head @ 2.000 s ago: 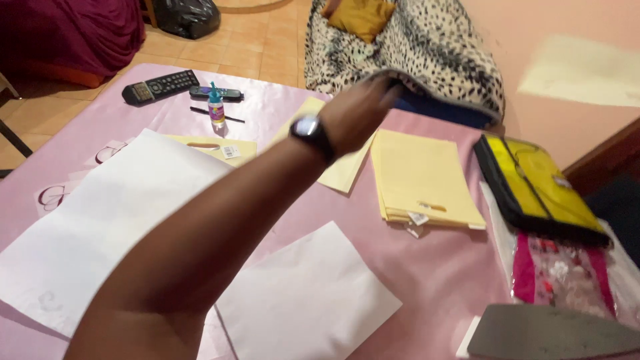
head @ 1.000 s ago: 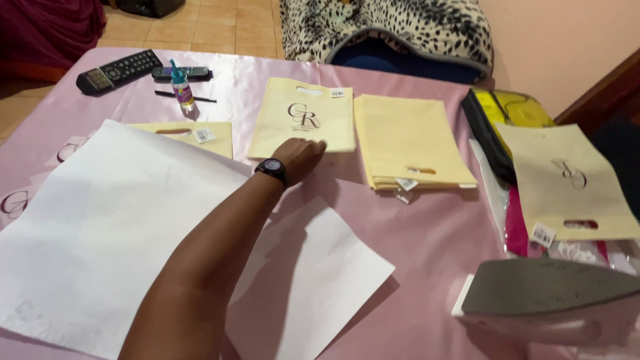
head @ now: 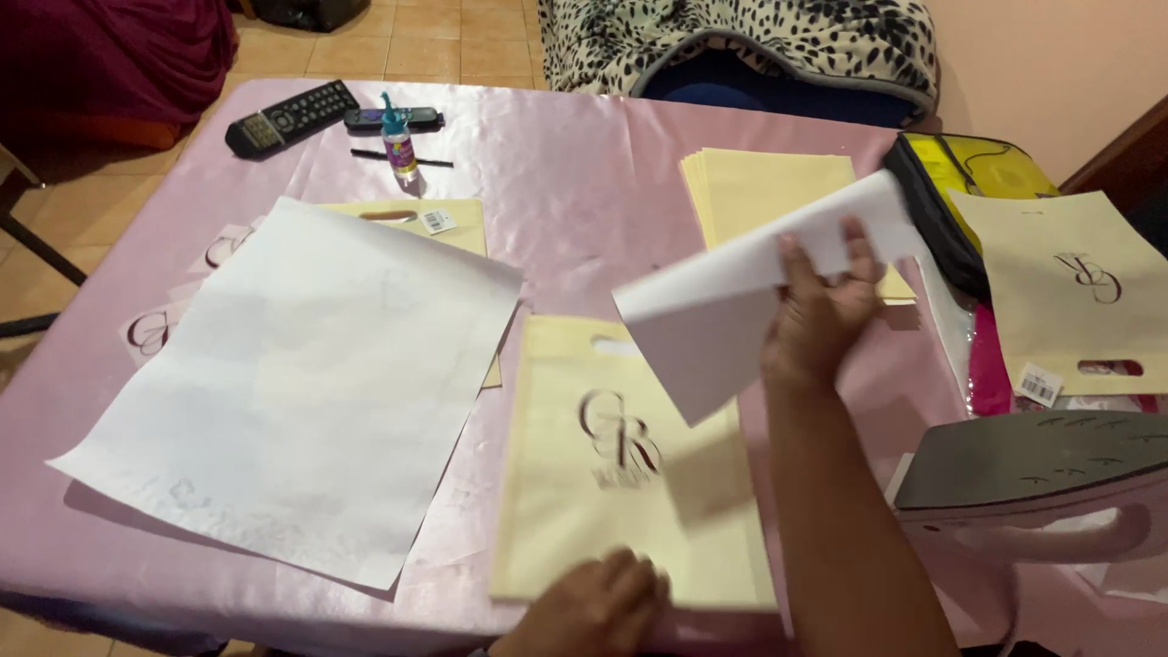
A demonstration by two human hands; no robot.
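A cream non-woven bag [head: 630, 538] with a dark printed monogram and a cut-out handle lies flat at the front middle. My left hand [head: 598, 602], blurred, is at its lower edge with fingers curled; whether it grips the edge is unclear. My right hand [head: 821, 310] holds a bent sheet of white paper [head: 703, 338] above the bag's upper right part. A large white sheet [head: 319, 392] on the left partly covers another cream bag [head: 461, 219] and some cut-out monogram pieces [head: 146, 333]. Behind my right hand is a stack of cream bags [head: 776, 187].
A clothes iron [head: 1031, 465], soleplate showing, is at the right. Beyond it, a monogrammed bag [head: 1077, 283] rests partly on a yellow-and-black case [head: 995, 169]. A small glue bottle [head: 400, 146], remote controls [head: 292, 119] and a thin black stick [head: 401, 158] are at the back left.
The monogrammed bag beside the stack at the back middle has come to the front. The smaller white sheet, earlier on the table, is raised in my right hand. My left hand has drawn back.
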